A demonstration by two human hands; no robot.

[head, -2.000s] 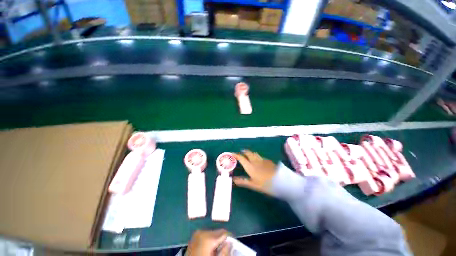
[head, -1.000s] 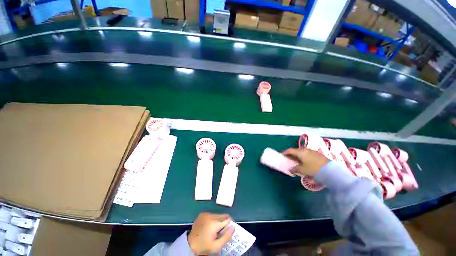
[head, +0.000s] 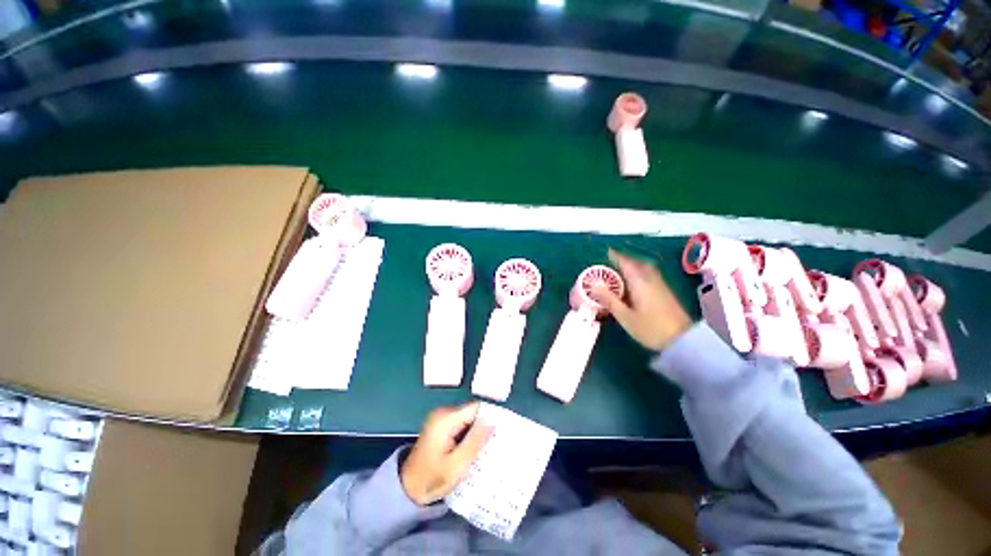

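My left hand (head: 443, 450) holds a white label sheet (head: 506, 469) with rows of small dark print, near the bench's front edge. My right hand (head: 643, 302) rests its fingers on the round head of a pink handheld fan (head: 569, 350), which lies tilted on the green bench. Two more pink fans lie to its left, one in the middle (head: 500, 345) and one further left (head: 444, 331), heads away from me. A fan pile (head: 810, 315) of interlocked pink fans lies at the right.
Brown cardboard sheets (head: 141, 288) lie at left. Beside them a pink fan (head: 308, 272) lies on white sheets (head: 346, 339). A single fan (head: 629, 150) lies on the belt beyond the white strip (head: 522, 215). A carton of white items (head: 44, 472) is at lower left.
My right hand has brought a fan from the pile and laid it right of the other two. The view has tilted down. The fan on the belt has shifted right in view.
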